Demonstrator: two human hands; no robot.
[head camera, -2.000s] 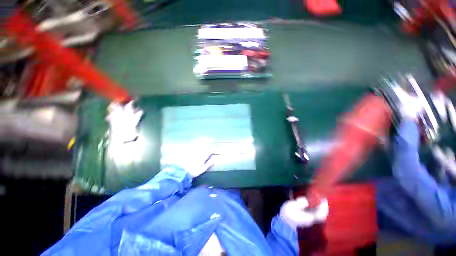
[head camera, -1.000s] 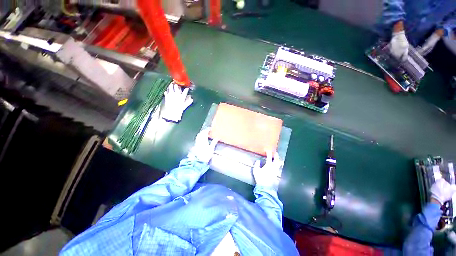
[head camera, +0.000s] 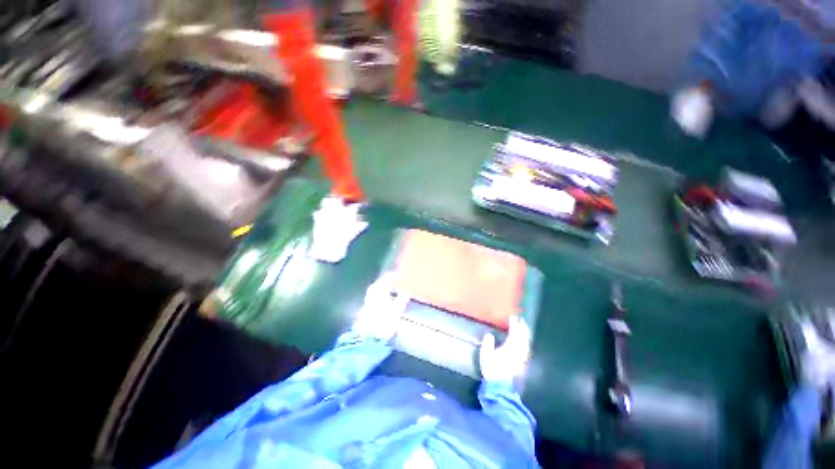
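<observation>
A red-orange foam pad (head camera: 462, 277) lies flat on a thin pale base plate (head camera: 439, 346), covering its far part. My left hand (head camera: 378, 310), in a white glove, is at the pad's near left corner. My right hand (head camera: 504, 351), also gloved in white, is at its near right corner, thumb apart from the fingers. The blur hides whether either hand grips the pad or only rests on it. A black electric screwdriver (head camera: 620, 353) lies on the green bench right of the plate.
Two populated circuit boards (head camera: 547, 186) (head camera: 735, 227) lie on the conveyor belt beyond. An empty white glove (head camera: 336, 228) lies by the red post (head camera: 320, 110). Green strands (head camera: 265, 275) lie at the left. Neighbouring workers' hands (head camera: 693, 111) (head camera: 818, 353) show at the right.
The view has shifted, and everything sits lower in it. My hands stay at the pad's near corners. A second circuit board now lies on the belt, where the far worker's hands no longer touch it.
</observation>
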